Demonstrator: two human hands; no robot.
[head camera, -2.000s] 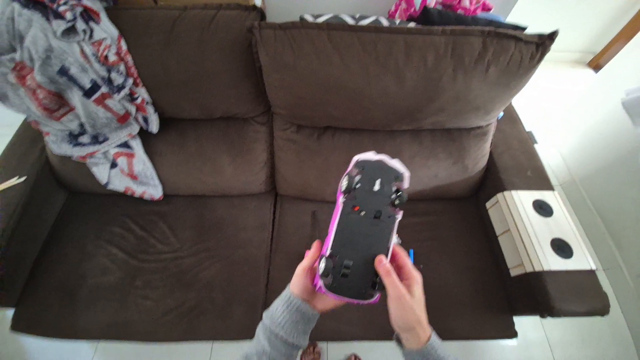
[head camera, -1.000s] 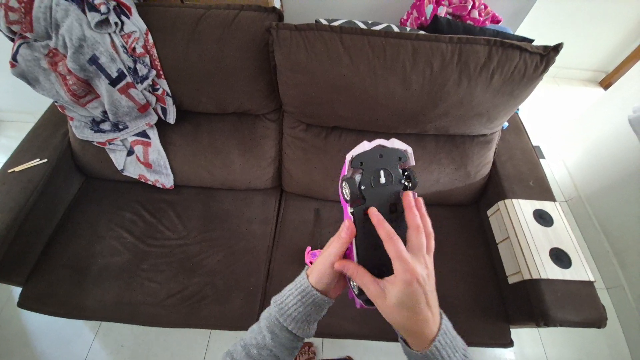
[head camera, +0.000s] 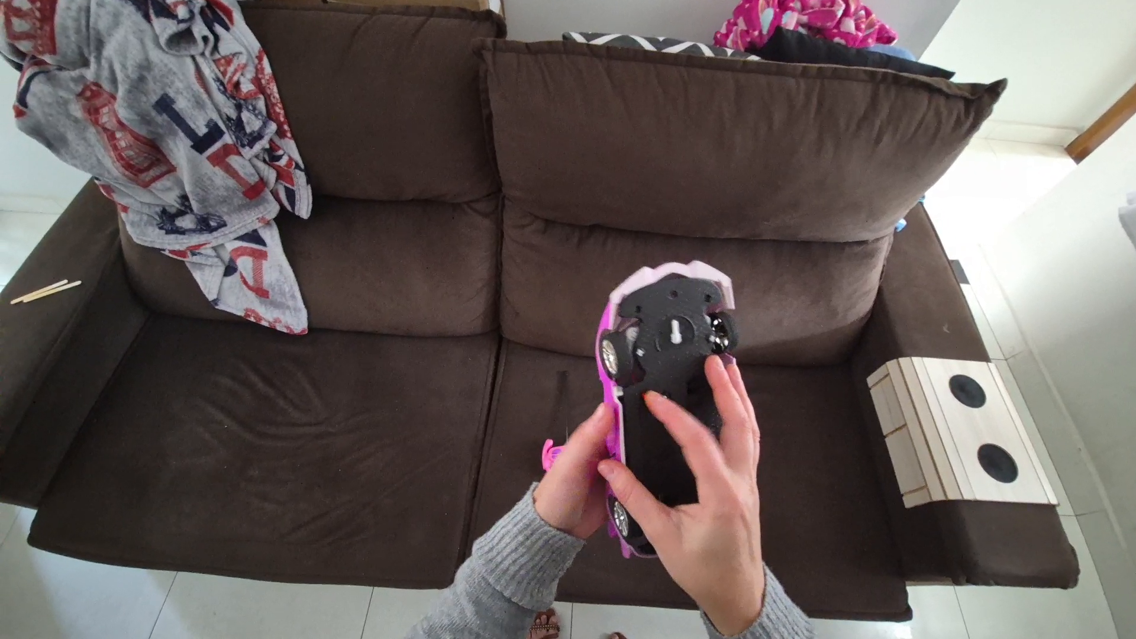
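A pink toy car (head camera: 666, 355) is held with its black underside facing me, above the right seat of the sofa. My left hand (head camera: 577, 470) grips the car's left side, its thumb along the pink edge and its fingers hidden behind. My right hand (head camera: 710, 497) lies over the underside, fingertips and thumb touching the black plate; whether it also grips the car is hard to tell. Behind my left hand, a small pink plastic piece (head camera: 551, 453) partly shows near the seat.
The brown sofa (head camera: 266, 444) fills the view. A printed blanket (head camera: 177, 133) drapes over its left back. Thin wooden sticks (head camera: 46, 291) lie on the left armrest, and a slatted wooden armrest tray (head camera: 967, 435) with black round pads sits on the right one.
My right hand has moved from the car's lower right edge onto its underside. The small pink piece, unseen in the oldest frame, shows beside my left hand.
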